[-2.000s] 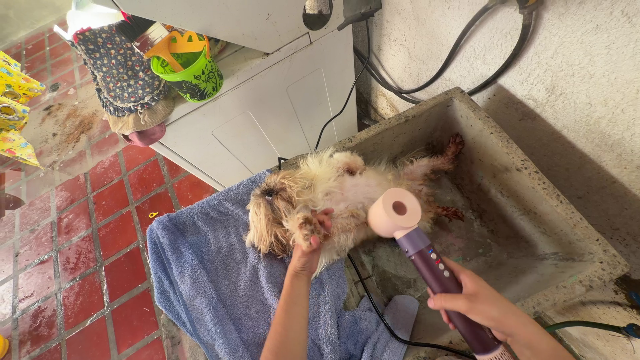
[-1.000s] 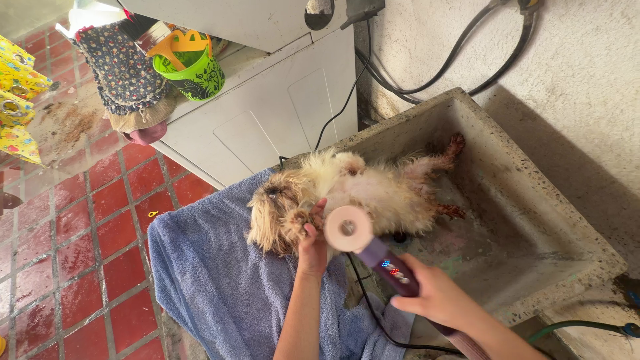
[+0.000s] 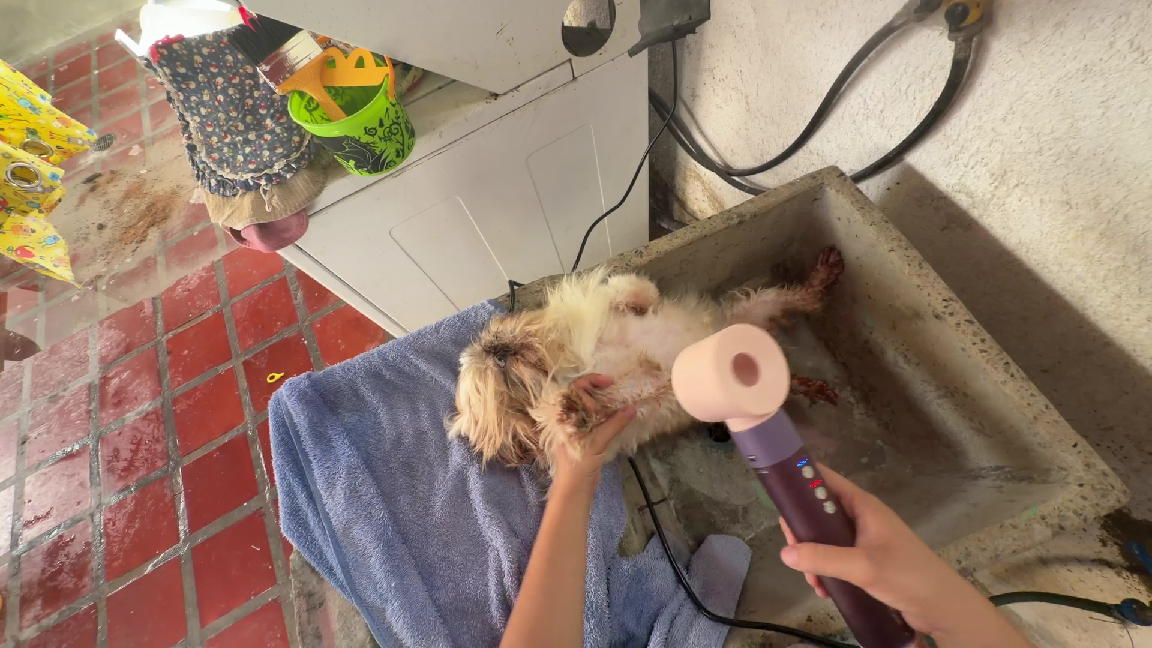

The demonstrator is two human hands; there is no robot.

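A long-haired, cream and tan dog [image 3: 657, 346] lies belly up, its head on a blue towel [image 3: 387, 477] and its hind legs stretched into a concrete sink [image 3: 981, 360]. My left hand [image 3: 594, 432] holds one of its front paws beside the head. In my right hand [image 3: 864, 549] is a purple hair dryer [image 3: 801, 477] with a pink round nozzle [image 3: 731, 373], which hangs over the dog's lower belly in this view. Small blue and red lights glow on the dryer's handle.
A black power cord [image 3: 670, 558] runs over the towel and sink edge. Behind stands a white appliance [image 3: 486, 189], with a green bucket [image 3: 369, 135] and a flowered cloth [image 3: 229, 108] on its ledge. Dark hoses [image 3: 810, 135] lie along the wall. Red floor tiles [image 3: 207, 405] look wet.
The dryer has moved right, from beside my left hand one second ago to over the dog's lower belly. My left hand stays at the front paw.
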